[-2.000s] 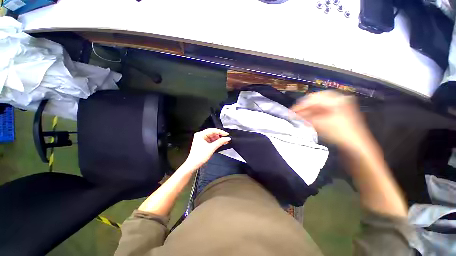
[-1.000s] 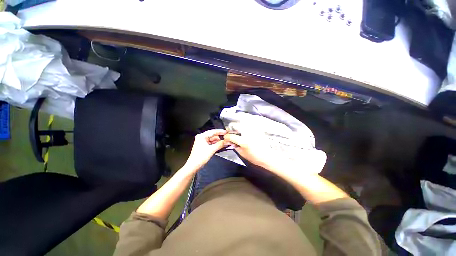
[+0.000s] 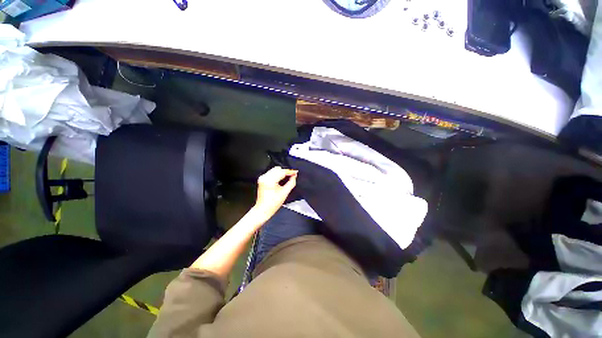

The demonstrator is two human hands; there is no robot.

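A black-and-white garment lies bunched over my lap, with a black band across its front and white panels behind and beside it. My left hand pinches the black edge at the garment's left end between thumb and fingers. No needle or thread can be made out at the fingertips. My right hand is not in the picture.
A white table runs across the top, with small dark fasteners, a round dish and a black object. A black chair and white bundle stand left. Black-and-white garments lie right.
My right hand was away to the right, then met my left hand at the garment's edge, and now is out of view. My left hand stays at the same edge.
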